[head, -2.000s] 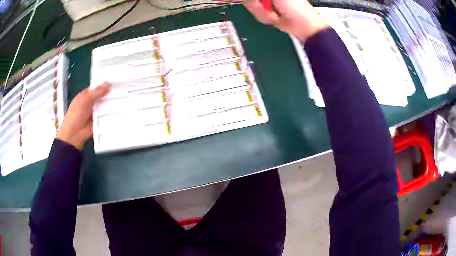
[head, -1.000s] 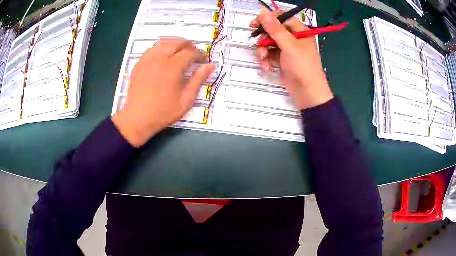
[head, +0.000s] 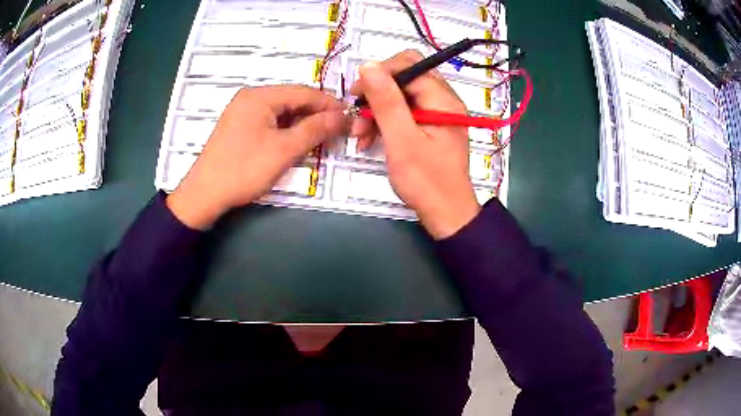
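Note:
A white blister tray with rows of pouch cells lies in front of me. Yellow tape marks the cells' wire ends. My left hand is over the tray's middle, thumb and forefinger pinched on a small pale lead connector. My right hand holds the black test probe and the red test probe together. Both probe tips are at the connector, by my left fingertips; exact contact is too small to tell.
Stacks of filled trays lie on the dark green mat, one at the left and one at the right. Probe cables loop over the working tray's right side. A red stool stands below the bench edge at right.
The view moved from a cell tray handled by my left hand to the working tray. My right hand has moved left with both probes, and their tips now meet my left fingertips.

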